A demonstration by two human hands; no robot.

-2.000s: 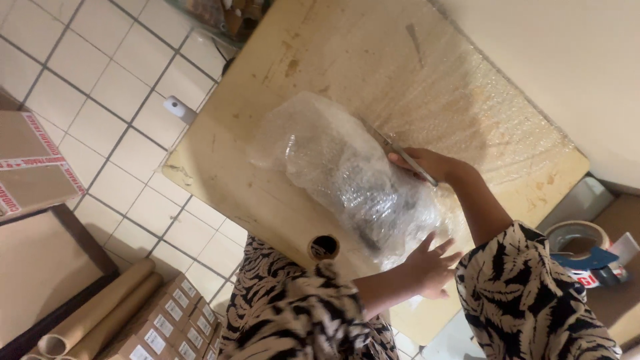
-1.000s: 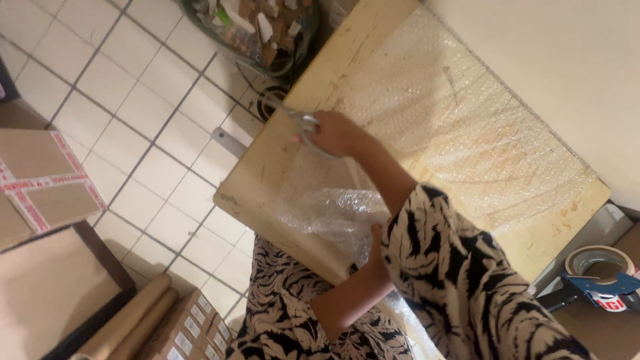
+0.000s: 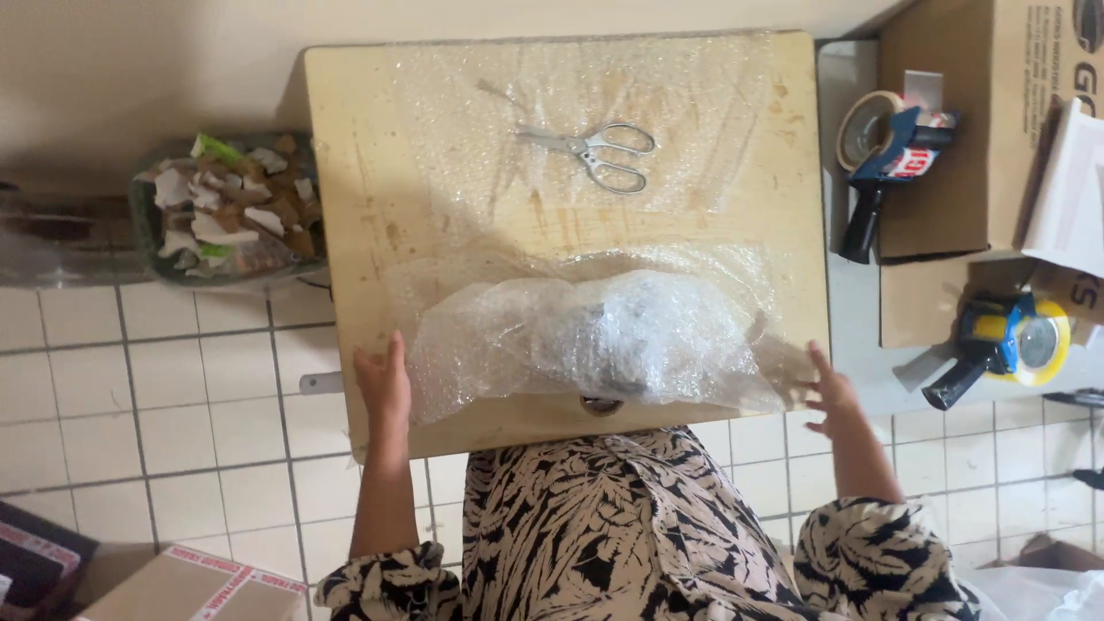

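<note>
A bundle in bubble wrap [image 3: 604,336] lies along the near side of the wooden table [image 3: 371,216], its contents a blurred dark shape. My left hand [image 3: 384,379] is beside the bundle's left end, holding nothing, thumb and fingers apart. Off the bundle's right end, my right hand [image 3: 832,392] is spread and empty. Metal scissors [image 3: 595,155] rest on a flat sheet of bubble wrap [image 3: 466,164] toward the far side. A dark round object [image 3: 601,405], perhaps a tape roll, shows partly under the bundle at the near edge.
Two tape dispensers, one with tan tape [image 3: 897,147] and one with yellow [image 3: 1009,341], lie right of the table near a cardboard box [image 3: 936,172]. A bin of paper scraps [image 3: 233,207] stands at left. A taped carton [image 3: 198,586] sits at lower left.
The scissors have left my hand and now lie on the flat bubble wrap. Both hands have moved to the two ends of the bundle. The view has turned a lot.
</note>
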